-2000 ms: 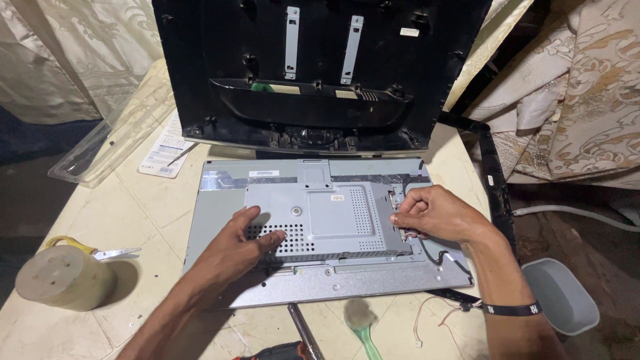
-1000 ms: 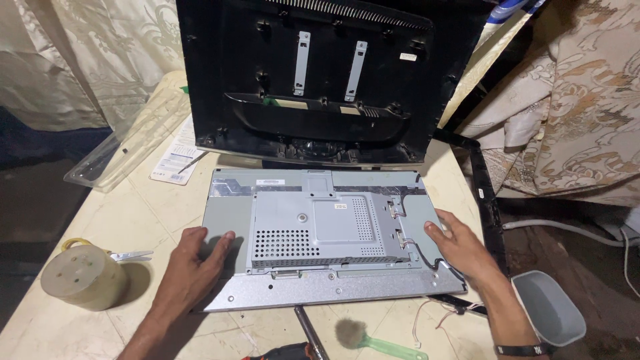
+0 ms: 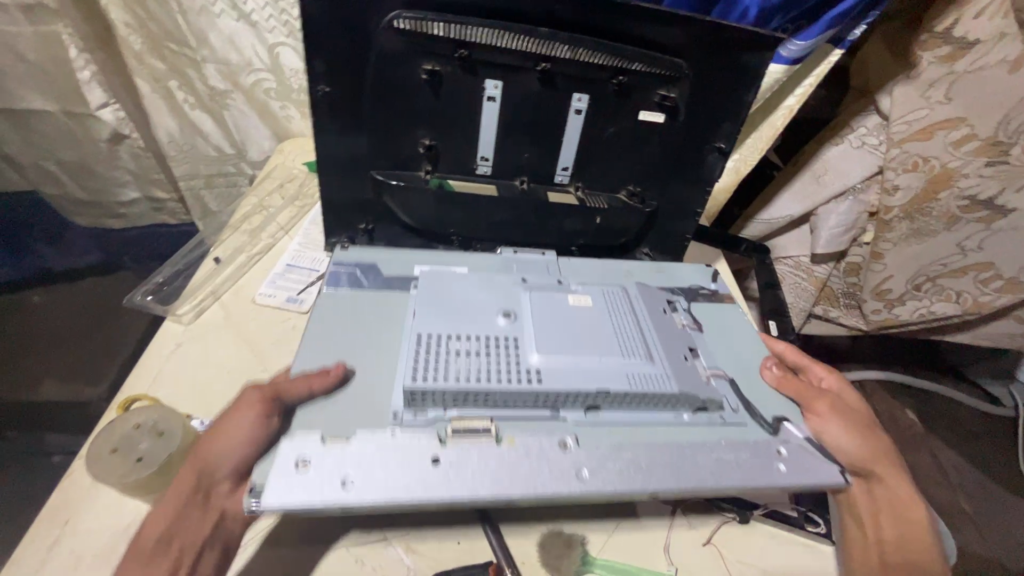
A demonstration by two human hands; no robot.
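Observation:
Both hands hold a monitor's LCD panel [image 3: 352, 400] by its side edges, its near edge raised off the table. On its back is a perforated metal shield [image 3: 472, 312], with a dark cable at the shield's right. My left hand [image 3: 264, 416] grips the left edge, thumb on the panel's back. My right hand [image 3: 824, 408] grips the right edge, thumb near the rim; its fingers beneath are hidden. Behind the panel stands the black plastic rear cover [image 3: 528, 136] of the monitor, inner side facing me, with two metal strips on it.
On the table [image 3: 104, 512] lie a clear plastic package [image 3: 200, 248] and a printed card [image 3: 292, 272]. A round translucent container [image 3: 140, 448] stands left. A green-handled brush [image 3: 564, 552], a dark tool shaft [image 3: 498, 544] and thin wires lie near the front. A black frame [image 3: 768, 280] is at right.
My right hand has gone from the cable side of the shield to the panel's right edge. Both hands have lifted the panel, which lay on the table before.

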